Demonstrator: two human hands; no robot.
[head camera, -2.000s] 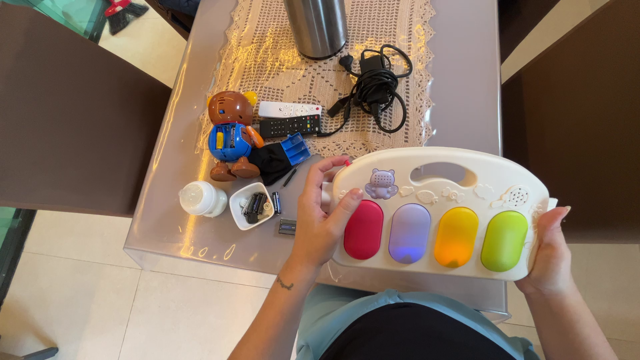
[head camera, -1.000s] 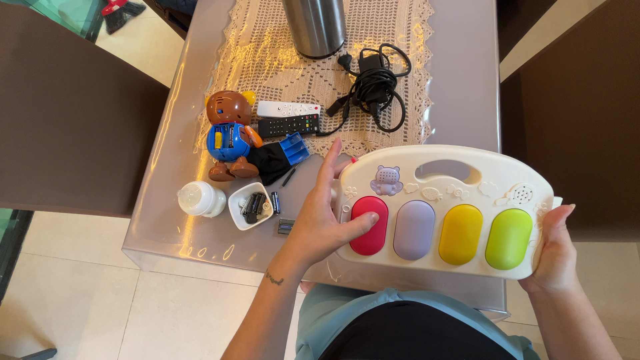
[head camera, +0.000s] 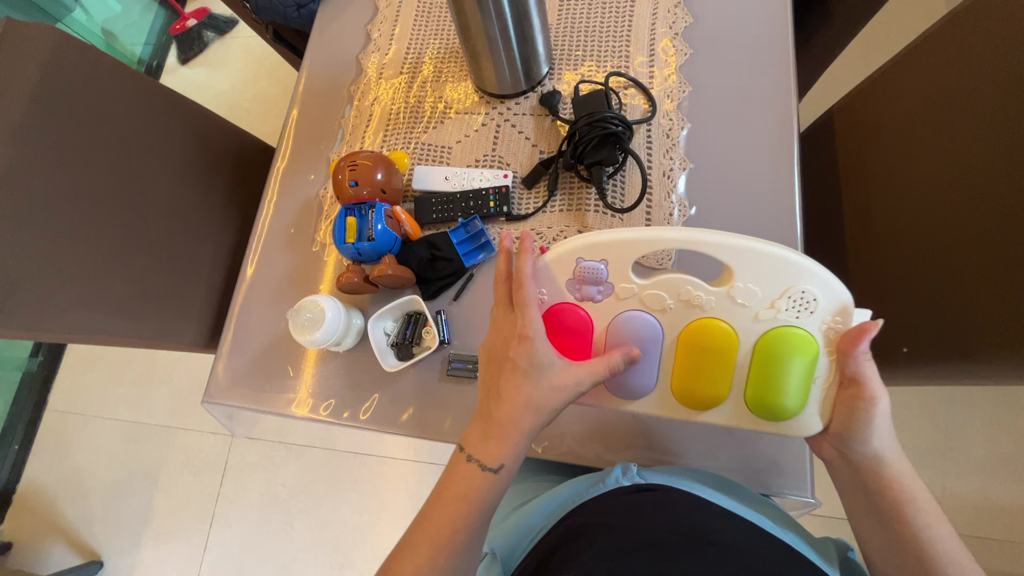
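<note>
A white toy piano panel (head camera: 696, 264) with a handle hole and red, lilac, yellow and green keys is held over the table's near edge. My right hand (head camera: 860, 400) grips its right end. My left hand (head camera: 528, 360) is spread at its left end, the thumb on the lilac key (head camera: 634, 376); whether its fingers also support the panel is hidden. Left of it lie batteries (head camera: 462, 366), a white bowl (head camera: 384, 356) of batteries and small parts, a white bottle (head camera: 324, 322) and a brown-and-blue toy bear (head camera: 368, 224) with its battery compartment uncovered.
On the table (head camera: 744, 160) are a lace cloth (head camera: 440, 96), a steel flask (head camera: 508, 40), a coiled black power adapter (head camera: 600, 140), a white remote (head camera: 460, 178), a black remote (head camera: 460, 206), a black cloth (head camera: 432, 264) and a blue plastic tray (head camera: 473, 240). Brown chairs flank it.
My left hand has loosened from the panel's left end and spread its fingers. Its thumb moved from the red key to the lilac one. The lights in the lilac and yellow keys, seen earlier, are off.
</note>
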